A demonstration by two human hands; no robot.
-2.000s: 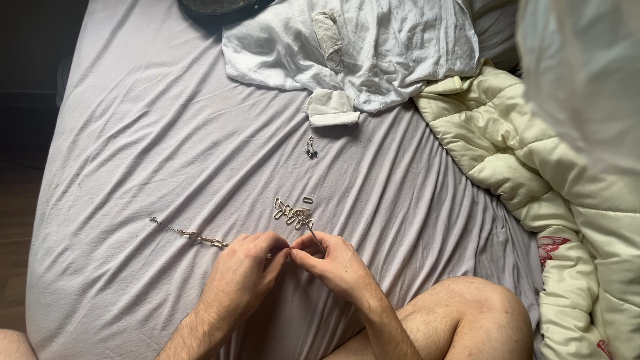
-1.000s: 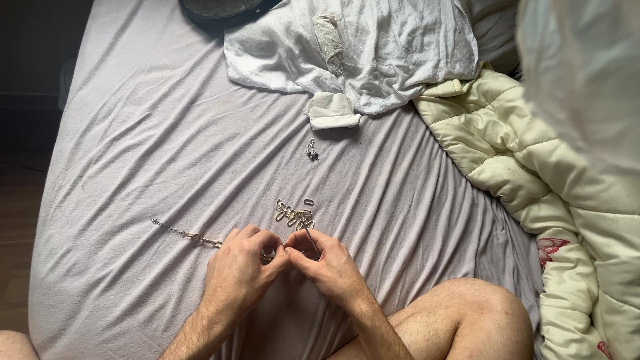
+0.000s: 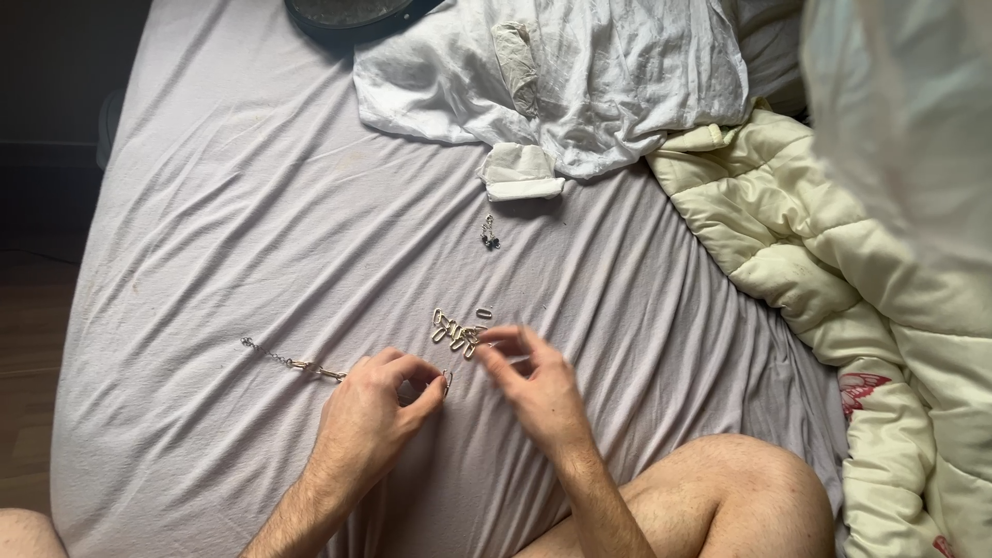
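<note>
Between the thumb and forefinger of my left hand (image 3: 380, 411) is a small metal link (image 3: 448, 381). A chain (image 3: 310, 367) of elongated links with a finer chain at its far end runs out to the left from beneath that hand. My right hand (image 3: 539, 387) is at the right edge of a pile of loose oval metal links (image 3: 456, 333), its fingertips blurred; whether they pinch anything cannot be told. One separate oval link (image 3: 484, 314) lies just above the pile. Farther up the sheet rests a small chain piece with dark beads (image 3: 489, 234).
A wrinkled bedsheet (image 3: 232, 256) covers the bed. White cloth (image 3: 620, 85) and a folded pale fabric piece (image 3: 521, 172) lie beyond the beads. A dark round object (image 3: 353, 12) stands at the top edge, a cream quilt (image 3: 814, 271) at the right.
My hands were together; now they are apart. The right hand has moved up to the pile of links. A thin tool-like shape seen at the right fingers earlier no longer shows clearly.
</note>
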